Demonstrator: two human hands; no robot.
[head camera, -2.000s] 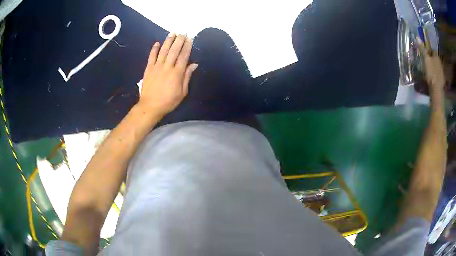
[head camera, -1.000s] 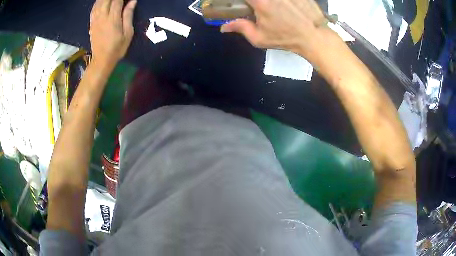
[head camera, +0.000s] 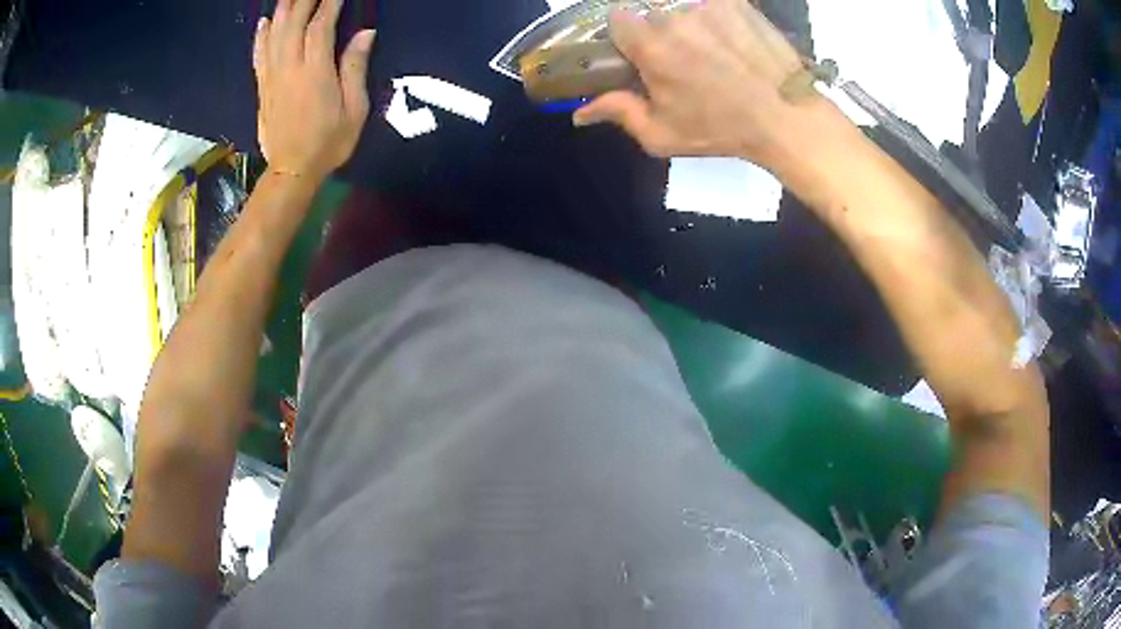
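Observation:
My right hand (head camera: 701, 74) is closed around the wood-coloured handle of the steam iron (head camera: 578, 70). The iron's pointed metal soleplate points left at the top of the view, over the black table. My left hand (head camera: 305, 105) lies palm down on the black cloth to the left, fingers slightly apart, with nothing seen in it. Short bent white tape offcuts (head camera: 445, 98) lie between my hands. A small white rectangular piece (head camera: 723, 188) lies below my right wrist. Whether the iron touches the table is hard to tell.
A cord or hose (head camera: 916, 150) runs from the iron to the right. White cloth (head camera: 904, 55) and a yellow-orange template (head camera: 1039, 62) lie at the upper right. A yellow-framed rack (head camera: 155, 264) with off-white cloth bundles (head camera: 74, 283) stands at the left beside the table.
The large white panel and tape roll seen two seconds ago are out of view. My right hand has gone from the table's right end to the middle with the iron. Both hands shifted slightly right since one second ago.

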